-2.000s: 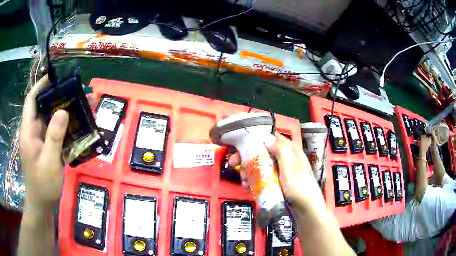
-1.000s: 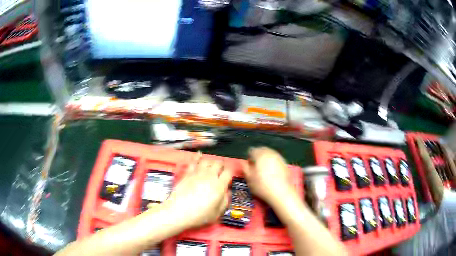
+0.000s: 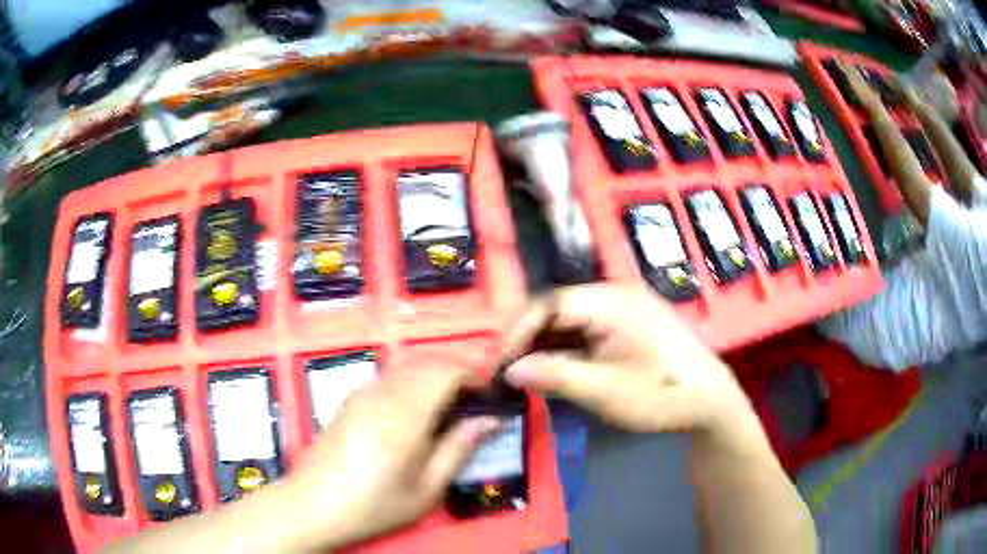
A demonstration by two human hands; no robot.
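The red foam tray (image 3: 400, 327) holds two rows of black handsets, most with white labels and gold dots. One handset in the back row shows a gold-printed face (image 3: 224, 254). My left hand (image 3: 379, 449) is at the tray's near right corner, its thumb against a labelled handset (image 3: 496, 460); its fingers partly cover this handset. My right hand (image 3: 639, 363) is just right of it, fingers bent around something dark at the tray's right edge, too blurred to name. The fingertips of both hands are close together.
A white scanner (image 3: 200, 128) lies behind the tray. Another scanner (image 3: 550, 179) stands between this tray and a second filled red tray (image 3: 703, 301). A third tray (image 3: 814, 65) and another person's arms (image 3: 904, 152) are at far right. A red stool (image 3: 855, 395) is below.
The view has swung right. The scanner has left my right hand, and the cabled handset seen earlier has left my left hand. Both hands have moved from the back row to the near right corner.
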